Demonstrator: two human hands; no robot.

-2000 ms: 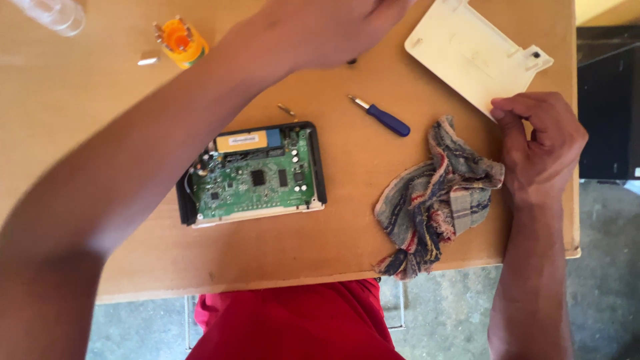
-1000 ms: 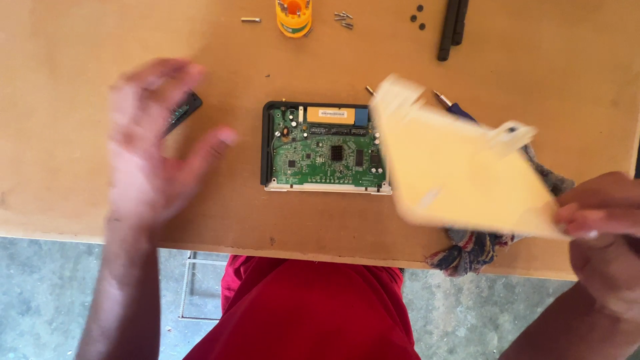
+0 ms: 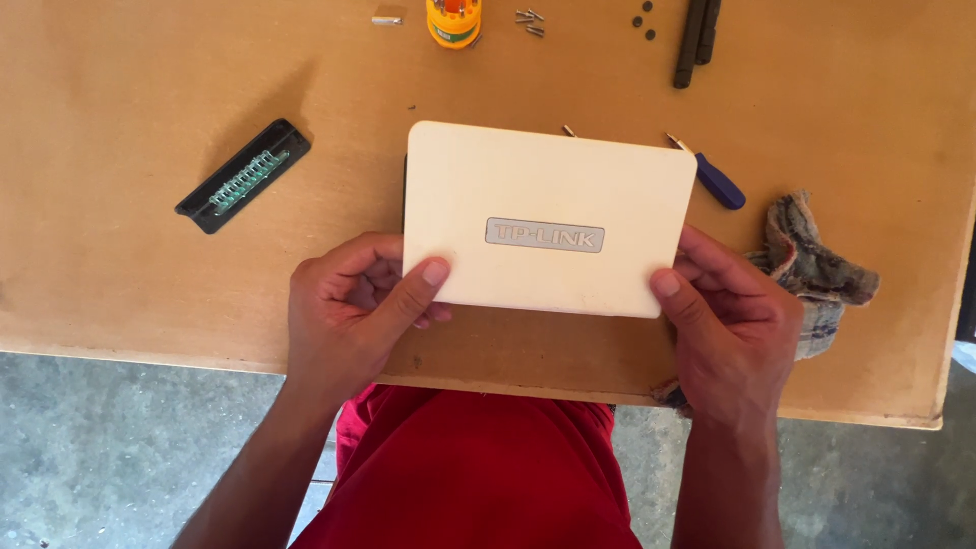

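Note:
Both hands hold a white plastic TP-Link router cover [image 3: 541, 183], its badge side facing up. My left hand [image 3: 358, 313] grips the lower left corner, thumb on top and fingers beneath. On the opposite lower corner, my right hand [image 3: 724, 320] pinches it the same way. The cover hides the circuit board in its black casing; only a dark sliver shows at the cover's left edge. A blue-handled screwdriver [image 3: 719, 181] lies just right of the cover, and a crumpled plaid cloth [image 3: 820, 282] is beside and partly behind my right hand.
On the wooden table [image 3: 114, 290] lie a black plastic strip with clear light guides [image 3: 244, 179], an orange bit holder [image 3: 454, 24], a metal bit [image 3: 386, 20], several screws [image 3: 534, 23], several dark round pads [image 3: 638, 21] and black antennas [image 3: 690, 46]. The table's front edge runs below my hands.
The cover, in my right hand alone and tilted at the right a second ago, is now in front of me over the circuit board. My left hand has moved right and taken hold of it.

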